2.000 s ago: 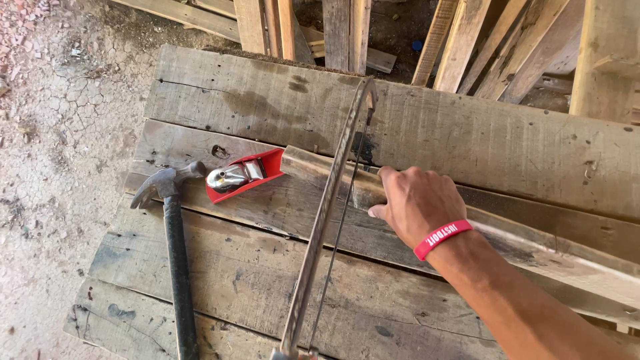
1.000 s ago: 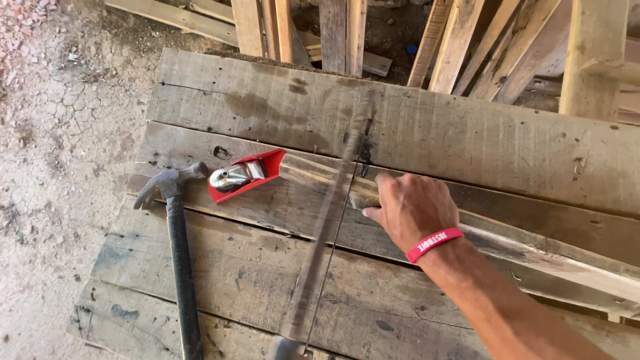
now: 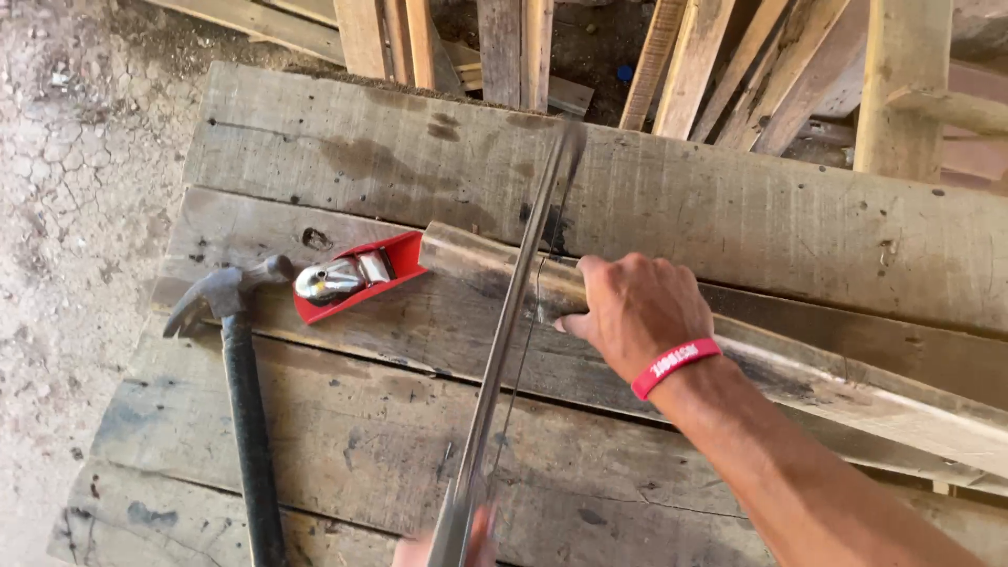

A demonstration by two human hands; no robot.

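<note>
My left hand (image 3: 413, 551), blurred at the bottom edge, is closed around the near end of a bow saw (image 3: 508, 331). The saw's thin blade crosses a long wooden piece (image 3: 850, 386) close to its left end, just left of my right hand (image 3: 646, 315). My right hand, with a red wristband (image 3: 676, 367), grips the wood from above, thumb on the near side. A silver and black block plane (image 3: 342, 279) rests in a red angular holder (image 3: 409, 250), against or close to the wood's left end. A claw hammer (image 3: 244, 378) lies further left.
Weathered planks (image 3: 346, 402) form the work surface, with dark gaps between them. Wooden boards (image 3: 504, 47) stand or lean beyond the far edge. At right is a wooden frame post (image 3: 902, 87). Cracked dirt ground (image 3: 71, 173) borders the left side.
The saw has shifted along its length between frames, and part of my left hand now shows at the bottom. My right hand stays on the wood; hammer and plane have not moved.
</note>
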